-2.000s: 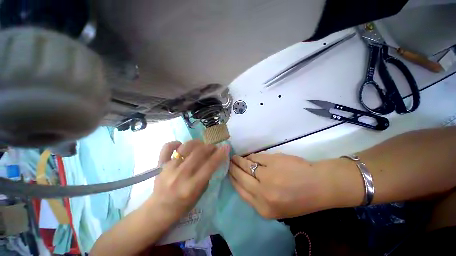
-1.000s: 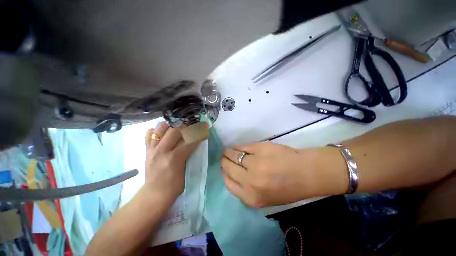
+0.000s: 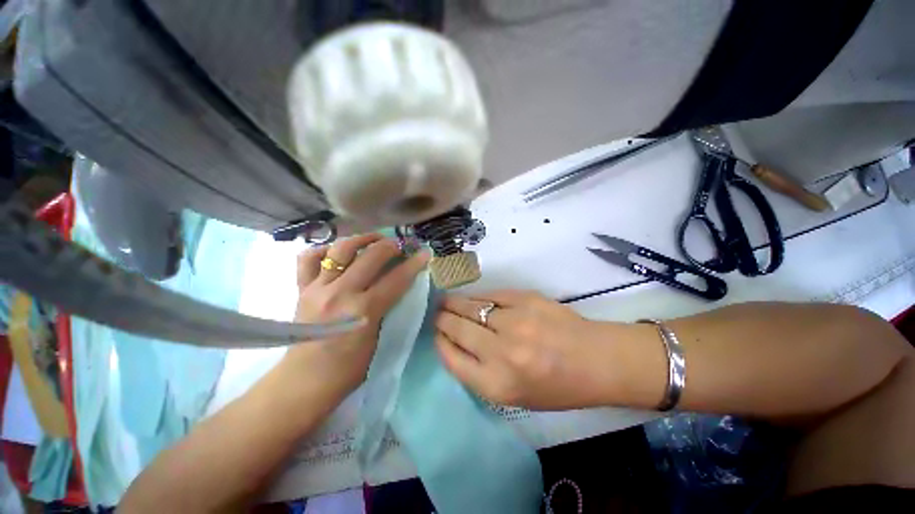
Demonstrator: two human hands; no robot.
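Note:
A mint-green fabric strip runs from the needle area down over the table's front edge. A paler strip lies along its left side. My left hand lies on the cloth left of the tan block, thumb and fingertips pressing near the sewing point. My right hand holds the strip's right edge just below the block, fingers together. The needle and presser foot are mostly hidden under the sewing machine head and its pale round knob.
Thread snips, black-handled shears, tweezers and a wooden-handled tool lie to the right. A curved grey arm crosses the left. More mint pieces lie left, beside a red-rimmed basket.
The camera view has shifted, bringing the round knob into the middle. My left hand was at the block's lower edge, then moved to its left side. My right hand stays on the strip.

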